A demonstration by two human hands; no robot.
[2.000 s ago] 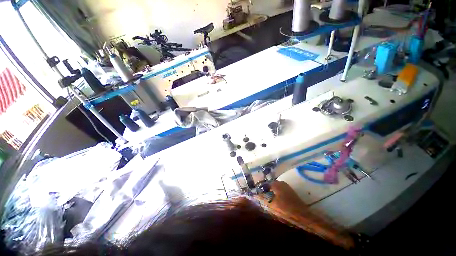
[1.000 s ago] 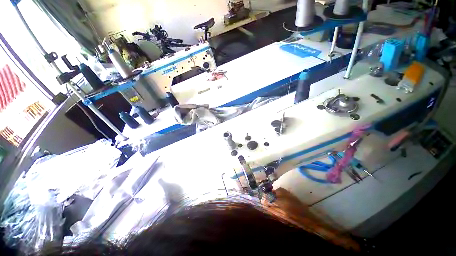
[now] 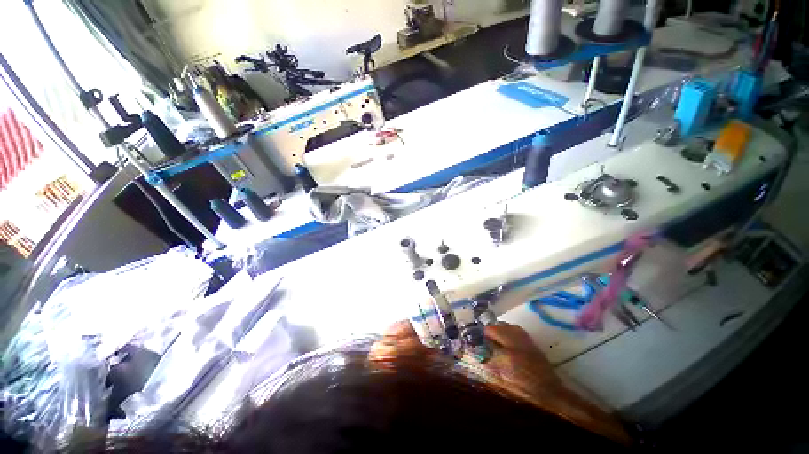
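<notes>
The white sewing machine (image 3: 550,230) with a blue stripe runs diagonally across the view. My right hand (image 3: 523,359) is just right of its needle end (image 3: 457,328); its fingertips are hidden behind the metal parts. Part of my left hand (image 3: 399,344) shows at the left of the needle end. Dark hair at the bottom covers the rest of the hand and the work under the needle. I cannot tell what either hand holds. Pale cloth (image 3: 213,346) lies heaped on the table at the left.
A pink cloth strip (image 3: 608,288) hangs on the machine arm, with blue-handled scissors (image 3: 563,309) behind it. A parts tray (image 3: 765,262) is at the right. A second machine (image 3: 310,129), thread cones (image 3: 543,31) and a grey cloth (image 3: 355,208) are beyond.
My left hand now shows at the left of the needle end, where it was not visible before. My right hand remains on the right side, slightly more visible than a second ago.
</notes>
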